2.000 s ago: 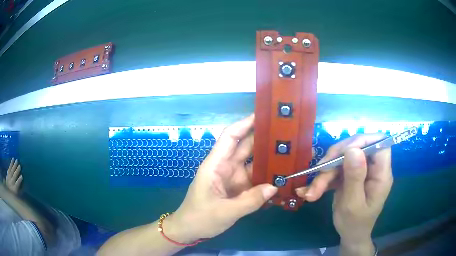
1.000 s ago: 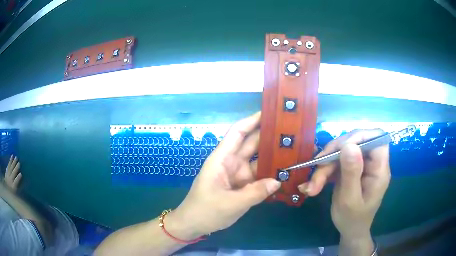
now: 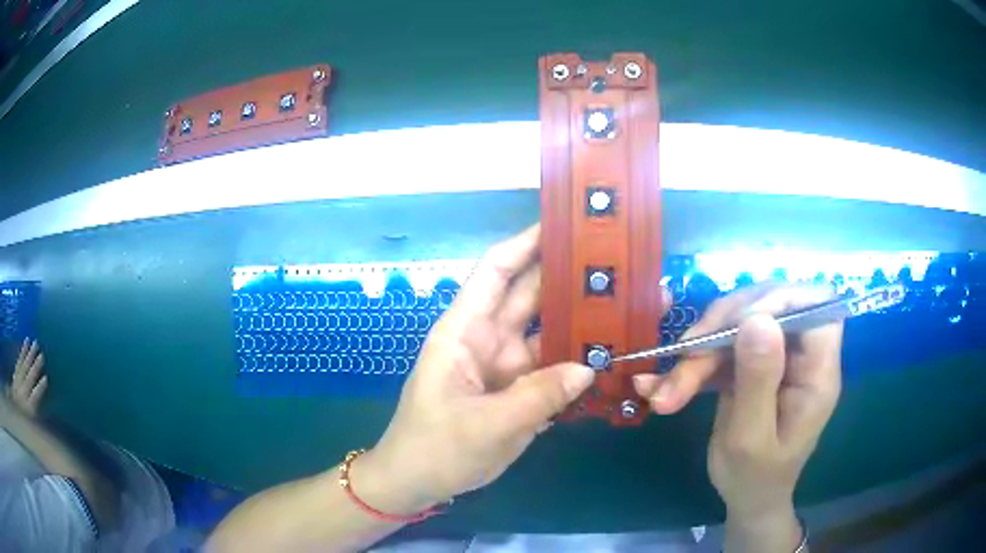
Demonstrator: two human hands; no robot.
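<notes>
A long red-brown fixture [image 3: 564, 243] is held upright in the view above the blue sheet [image 3: 324, 337], which carries rows of pale rings. Several small round components sit in dark square seats along it. My left hand [image 3: 476, 356] grips its lower left side, thumb beside the lowest component [image 3: 598, 356]. My right hand [image 3: 773, 400] holds silver tweezers [image 3: 735, 335], their tip at the right edge of that lowest component. Whether the tip touches it, or holds a ring, I cannot tell. Some right fingertips are near the fixture's lower right edge.
A second red-brown fixture [image 3: 247, 112] with components lies on the green lane at the upper left, beyond the white strip [image 3: 432, 160]. Another person's hand [image 3: 29, 373] and sleeve show at the left edge.
The held fixture and both hands have shifted a little left and up since a second ago. The tweezer tip stays at the lowest component. The second fixture has moved right along the lane.
</notes>
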